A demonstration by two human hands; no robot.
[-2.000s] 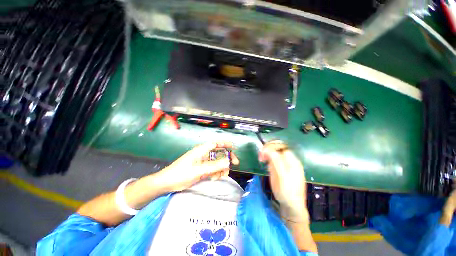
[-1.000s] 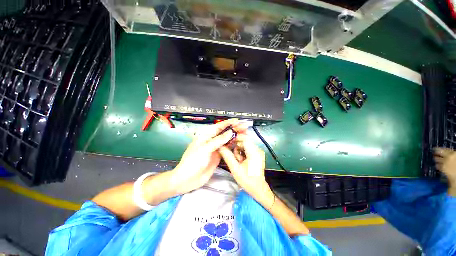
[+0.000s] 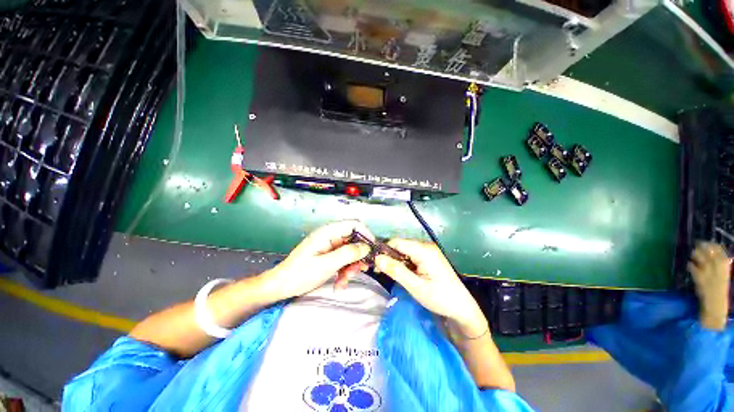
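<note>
My left hand (image 3: pixel 326 256) and my right hand (image 3: pixel 422 276) meet in front of the bench's front edge, below the black box. Between their fingertips they hold a small dark module (image 3: pixel 372 246). Its far details are hidden by the fingers. A thin dark part lies along my right fingertips; I cannot tell if it is tweezers. The black fixture machine (image 3: pixel 298 141) sits at bench centre with a tan block (image 3: pixel 365 96) in its top recess. Several dark modules (image 3: pixel 557 167) lie loose on the green bench to the right.
Red-handled cutters (image 3: pixel 237 179) lie left of the box. A black cable (image 3: pixel 424 223) runs from its front. A clear guard (image 3: pixel 386 36) hangs above. Stacked black trays (image 3: pixel 72 153) stand left, more trays (image 3: pixel 702 185) right. Another person's hand (image 3: pixel 711 273) is at the right edge.
My hands have moved down from the box's front edge towards me, uncovering its red switch. They were apart two seconds ago. The other person's hand has shifted slightly.
</note>
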